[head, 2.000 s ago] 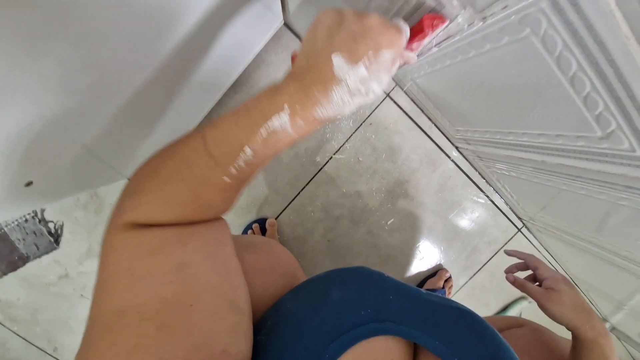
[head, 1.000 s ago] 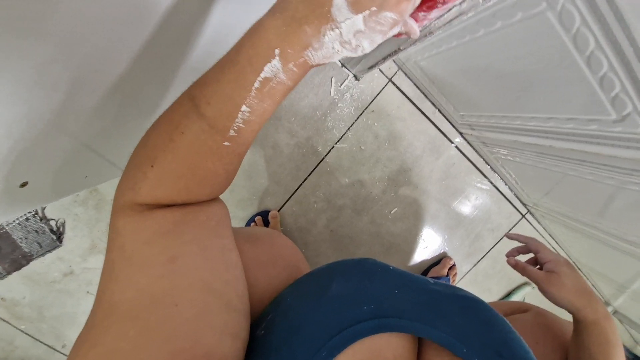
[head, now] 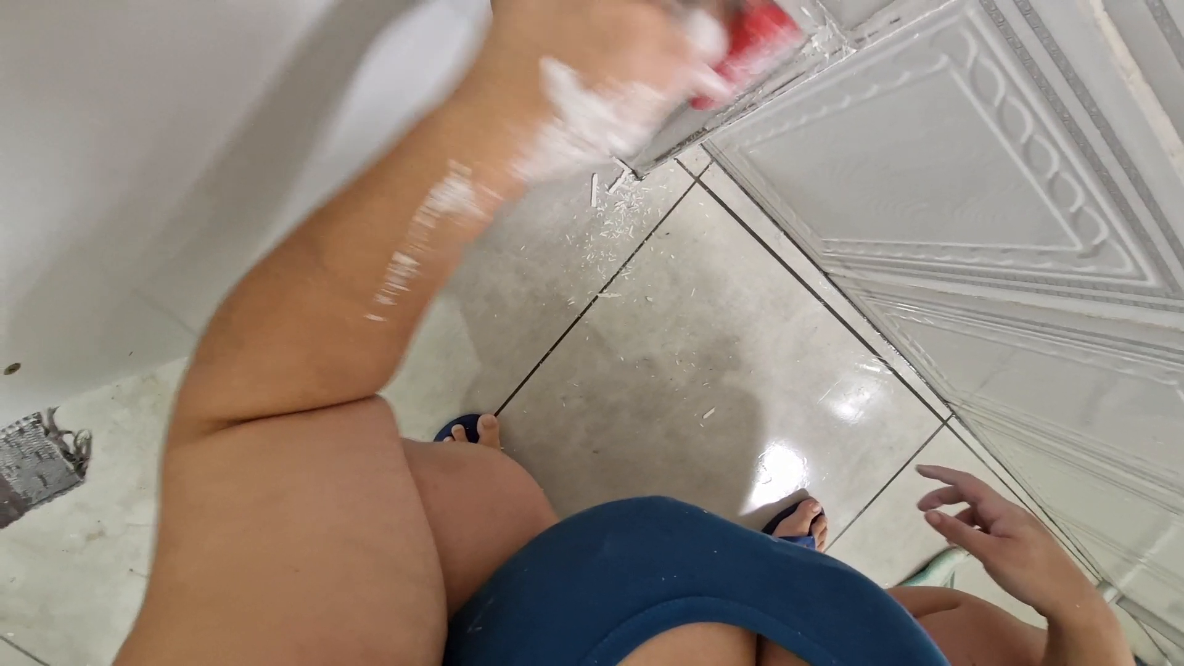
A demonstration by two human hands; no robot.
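Note:
My left hand [head: 601,79], smeared with white paste that also streaks the forearm, is at the top, closed around a red tool [head: 754,51]. The tool is blurred and partly cut off, so its kind is unclear; it is held at the pale ledge [head: 689,134] beside the embossed wall panel. White chips [head: 620,208] lie on the floor tiles below that ledge. Down at the lower right, my right hand [head: 985,532] hangs with its fingers loosely bent and apart, holding nothing, near the wall panels.
Embossed white panels [head: 925,148] run down the right side. A plain white surface [head: 120,185] stands at the left, with a frayed grey woven mat [head: 42,462] below it. My feet in dark sandals are on the glossy floor tiles [head: 638,370].
My left hand with the red tool went up, partly out of view, a second ago and is now lower in view again. My right hand keeps about the same place.

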